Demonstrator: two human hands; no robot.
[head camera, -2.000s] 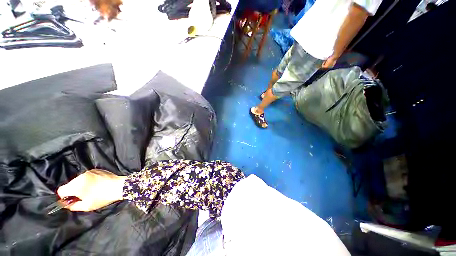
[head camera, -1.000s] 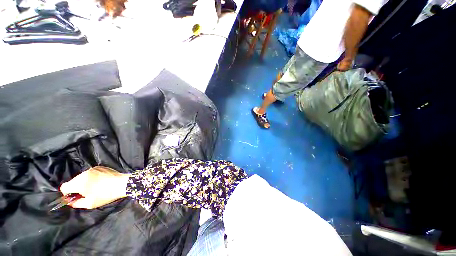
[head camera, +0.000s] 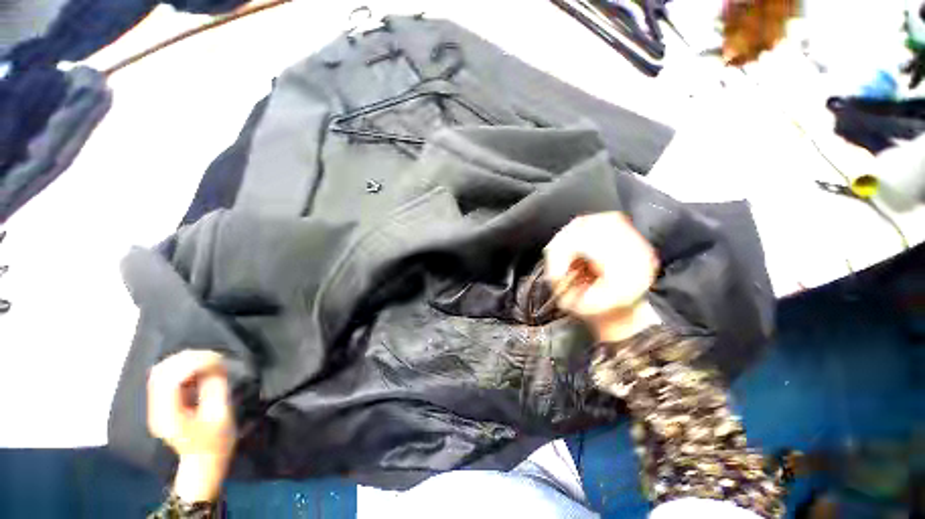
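A dark grey jacket (head camera: 274, 253) lies spread over the table, its front folded back. Its shiny black lining (head camera: 436, 350) shows crinkled in the middle. A black hanger (head camera: 380, 109) lies on the jacket's upper part. My left hand (head camera: 191, 400), blurred, is at the jacket's lower left with fingers curled; whether it pinches cloth cannot be told. My right hand (head camera: 603, 266) is over the right side of the lining, closed on small snips (head camera: 553, 302), mostly hidden in the palm and blurred.
The white table (head camera: 66, 355) holds dark garments (head camera: 46, 127) and a brown stick (head camera: 193, 39) at upper left. A brown feathery thing (head camera: 756, 28), a yellow round object (head camera: 864, 186) and dark items are at upper right. Blue floor (head camera: 842, 375) shows at right.
The view has swung left onto the table; the person with the green sack is out of view. My left hand has appeared. My right hand is now over the jacket's right side.
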